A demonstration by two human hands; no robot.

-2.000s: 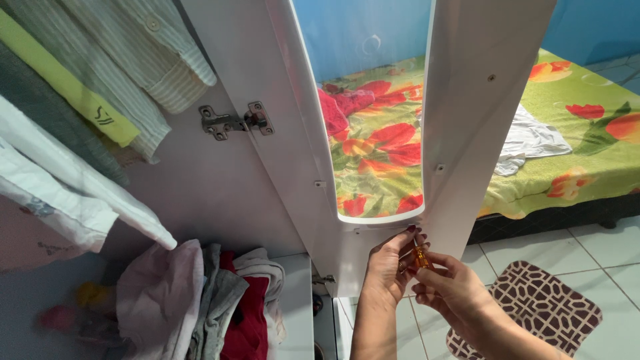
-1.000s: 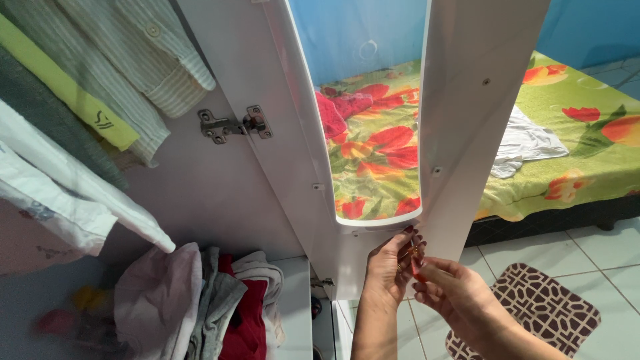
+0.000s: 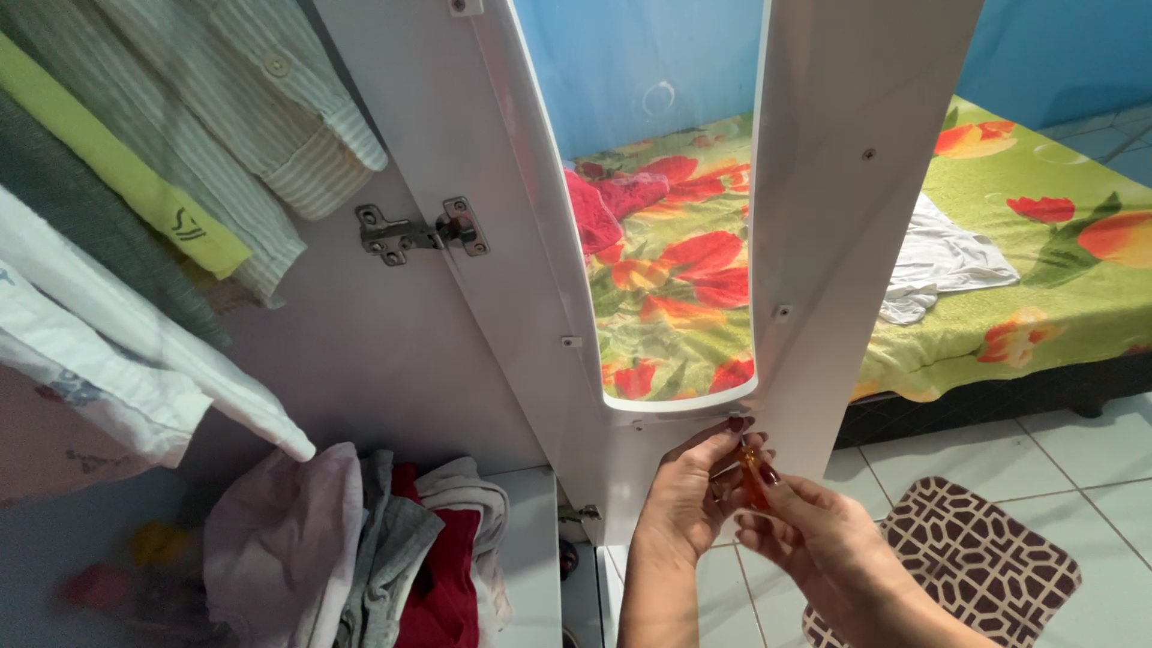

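Observation:
My right hand (image 3: 810, 526) grips a small screwdriver with an orange translucent handle (image 3: 752, 472), its shaft pointing up toward the door. Beside it, my left hand (image 3: 688, 495) has its fingertips at the shaft and against the white wardrobe door (image 3: 576, 477), just under the lower edge of the clear window panel (image 3: 684, 270) with its white frame. The screw at the screwdriver's tip is hidden by my fingers. Small clips with screws, such as the right one (image 3: 782, 312) and the left one (image 3: 571, 342), sit along the window's frame.
A metal hinge (image 3: 421, 232) joins the door to the wardrobe side; a lower hinge (image 3: 579, 513) shows near the shelf. Shirts (image 3: 297, 135) hang at left above folded clothes (image 3: 432, 558). Beyond the door stand a bed with a floral cover (image 3: 1035, 261) and a patterned mat (image 3: 981, 558) on tiles.
Both hands stay below the window frame. The fingers of my right hand have shifted around the screwdriver handle.

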